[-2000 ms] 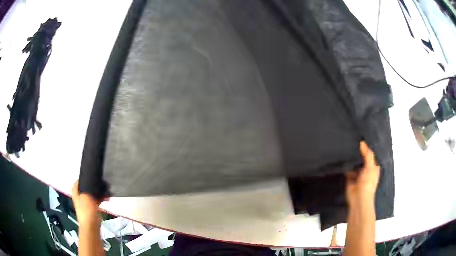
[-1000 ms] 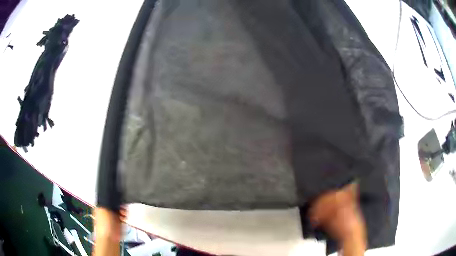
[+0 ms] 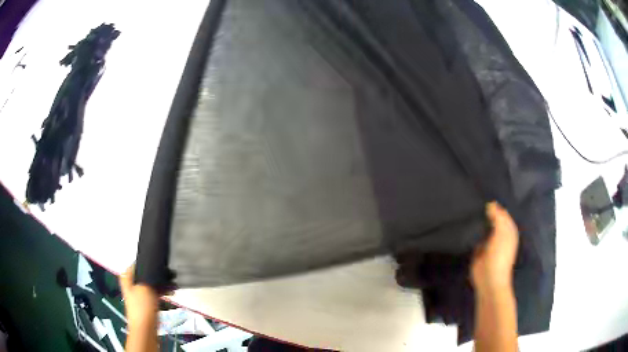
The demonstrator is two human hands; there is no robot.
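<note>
A wide thin sheet of black interlining (image 3: 275, 158) lies over the white table (image 3: 330, 302), sheer at the left and darker at the right where it overlaps other black layers. Its left edge is a long dark roll (image 3: 165, 165). My left hand (image 3: 139, 292) holds the near end of this roll at the table's front edge. My right hand (image 3: 497, 240) grips the sheet's near right corner, with a fold running away from it. More black fabric (image 3: 530, 227) lies beneath and to the right. Both hands are bare.
A shaggy bundle of black strips (image 3: 65, 120) lies on the table at the left. A cutting machine's metal base plate (image 3: 598, 210) shows at the right, with a cable (image 3: 578, 148) behind it. White scraps (image 3: 213, 338) litter the green floor (image 3: 34, 275) below the red table edge.
The roll and my left hand have shifted rightward in view. My right hand moved down and left, then back up and right, and the sheet's near right corner is lifted into a fold again.
</note>
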